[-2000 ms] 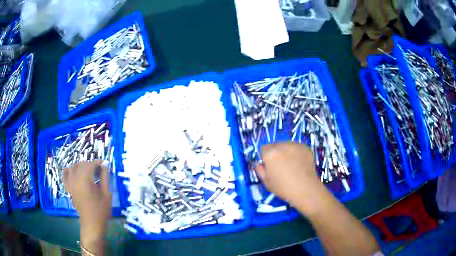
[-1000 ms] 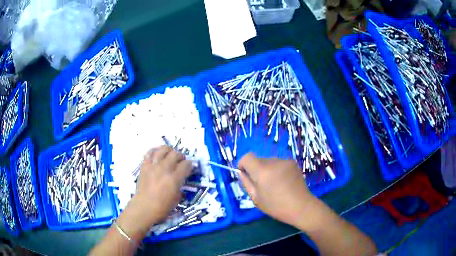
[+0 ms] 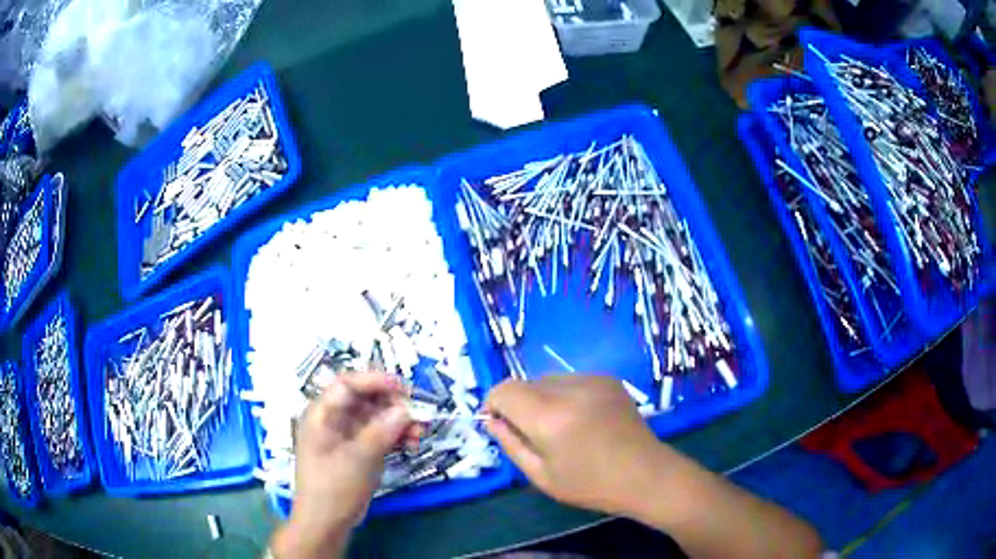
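My left hand (image 3: 355, 437) is over the near part of the middle tray, fingertips closed on a small light piece (image 3: 421, 412). My right hand (image 3: 573, 437) is at the near left corner of the rod tray (image 3: 748, 349), pinching a thin rod (image 3: 464, 416) that points left. Rod and piece meet or nearly meet between the hands; whether they are joined cannot be told. The middle tray holds a pile of white sleeves (image 3: 344, 257) with short metal tubes (image 3: 382, 328) over its near part. The rod tray holds many thin silver rods with dark red parts (image 3: 612, 235).
Blue trays of short pieces stand at left (image 3: 169, 393) and upper left (image 3: 213, 175), narrower ones at far left. Overlapping rod trays (image 3: 906, 164) stand at right. A loose short piece (image 3: 214, 526) lies on the green table. White paper (image 3: 508, 60) and a clear box (image 3: 601, 27) lie behind; a red stool (image 3: 896, 437) is lower right.
Since the earliest frame, my left hand has come from the left tray to the middle tray. My right hand has picked up a rod and moved left; both hands have since moved closer together and nearer me.
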